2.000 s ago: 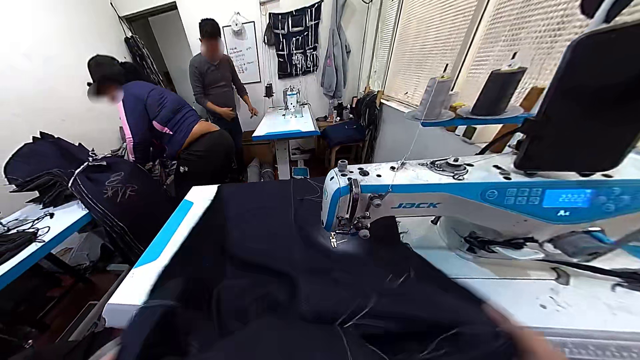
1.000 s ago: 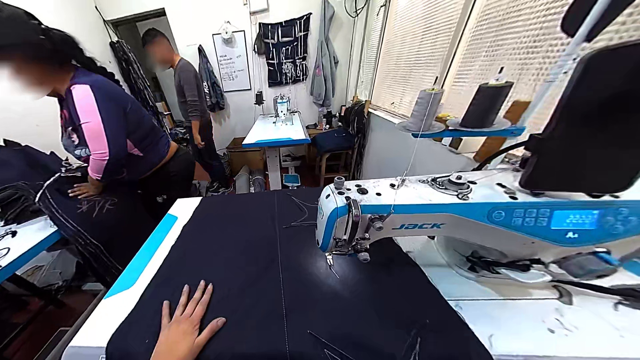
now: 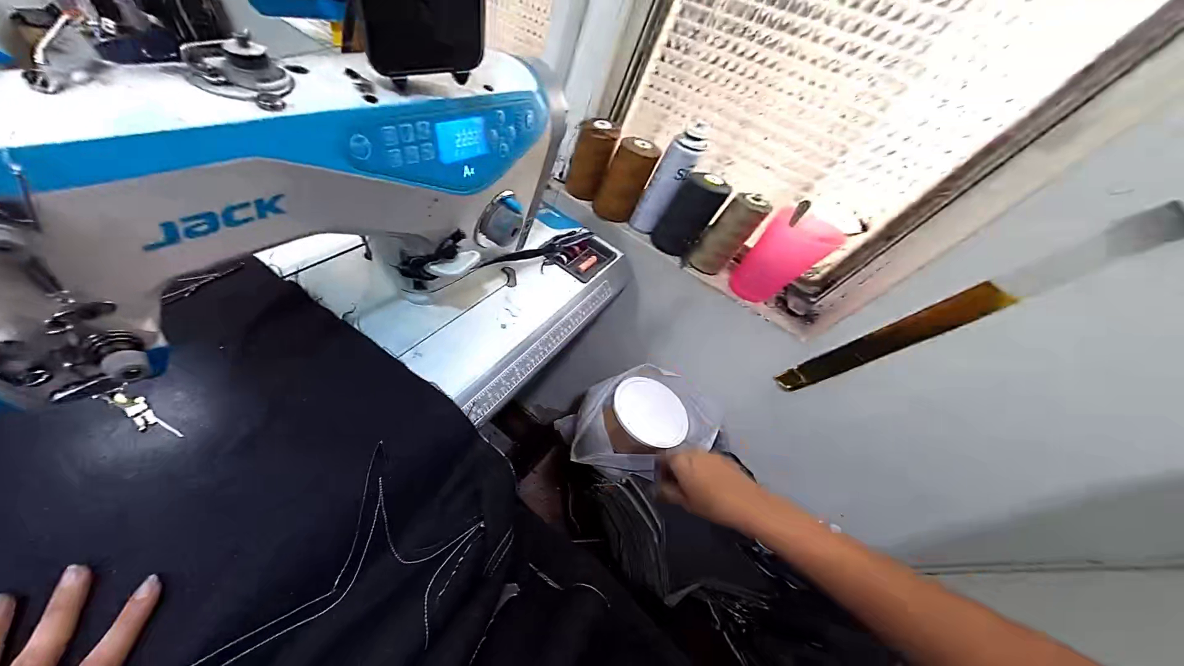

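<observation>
Dark fabric with white stitching (image 3: 305, 490) lies over the bed of a white and blue Jack sewing machine (image 3: 277, 176). My left hand (image 3: 83, 620) rests on the fabric at the lower left, fingers spread, partly cut off by the frame. The presser foot (image 3: 139, 409) stands above it on the cloth, lit by the machine lamp. My right hand (image 3: 694, 481) reaches out over a stack of dark cloth pieces (image 3: 657, 546), beside a round container with a white lid (image 3: 651, 413) in a clear plastic bag. Its fingers are blurred, and whether they hold anything is unclear.
On the window ledge stand brown thread cones (image 3: 626, 180), a dark cone (image 3: 691, 215), a spray can (image 3: 668, 180) and a pink cup (image 3: 786, 252). A small tray (image 3: 592, 261) sits at the table's end. A brown-and-clear strip (image 3: 897, 335) is on the wall.
The view has swung far to the right and down. My right hand, out of view a second ago, now shows by the cloth stack. The two people are out of view.
</observation>
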